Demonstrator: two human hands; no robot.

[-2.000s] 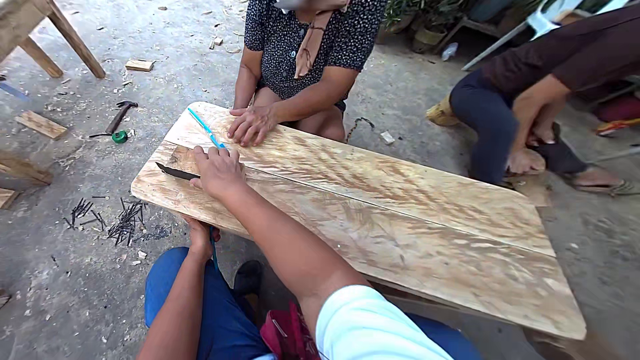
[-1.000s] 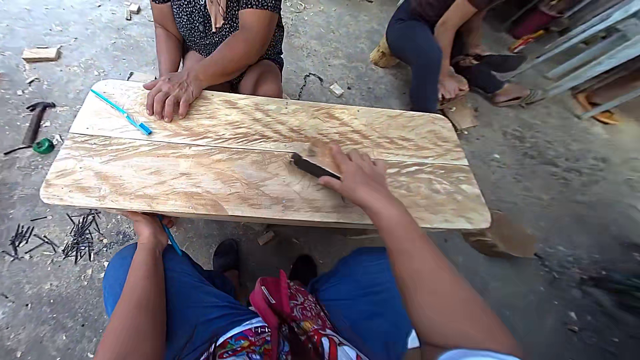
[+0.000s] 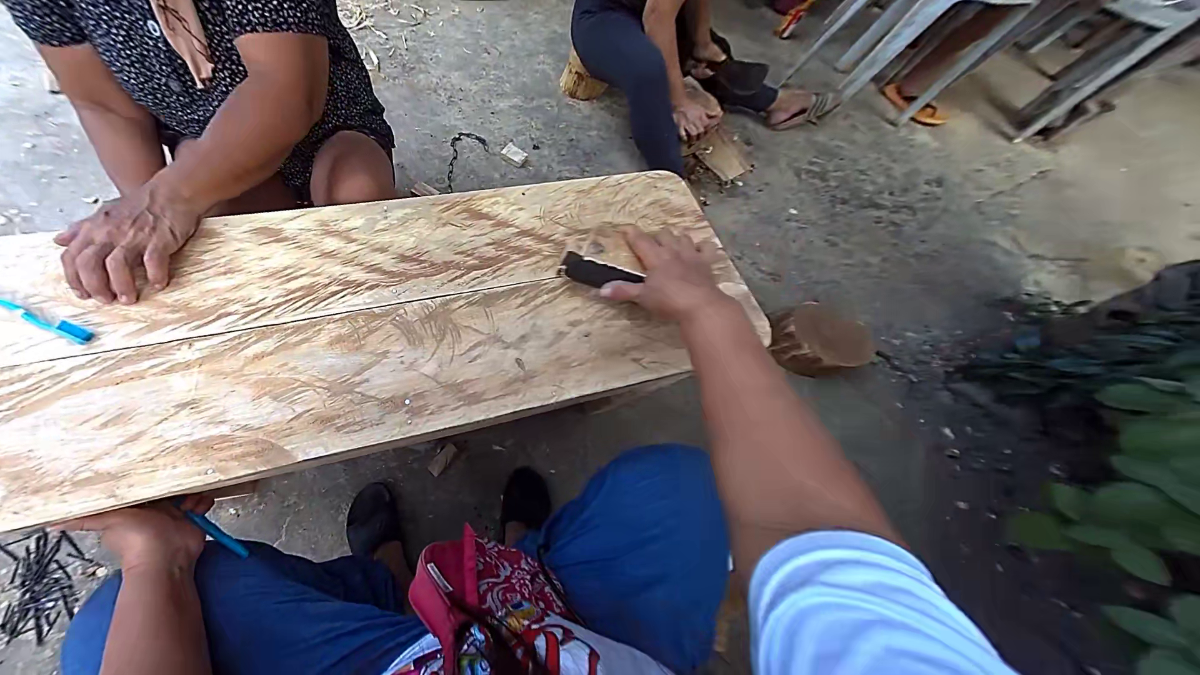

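Note:
A long wooden tabletop (image 3: pixel 403 347) made of two joined boards, with brown streaks on its pale surface, spans the left and middle. Near its right end my right hand (image 3: pixel 670 272) holds a dark strip (image 3: pixel 600 270), perhaps sandpaper or abrasive, flat against the wood; the palm hides part of it. My left hand (image 3: pixel 155 534) is at the near edge, low on the left, with a blue stick-like tool (image 3: pixel 217 534) in it; its fingers are partly hidden under the board. Another blue tool, perhaps a toothbrush (image 3: pixel 47 323), lies on the boards at the left.
Across the table a person's hand (image 3: pixel 131 244) rests on the wood. Beyond, another person sits on a log stump (image 3: pixel 581 80) beside wood pieces. A second stump (image 3: pixel 820 337) stands off the right end. Chairs (image 3: pixel 891 42) are at the upper right, leafy plants (image 3: pixel 1153 459) at the right.
My right hand has moved from the tabletop's left end to its right end with the dark strip. My left hand stays under the near edge. The view has swung right.

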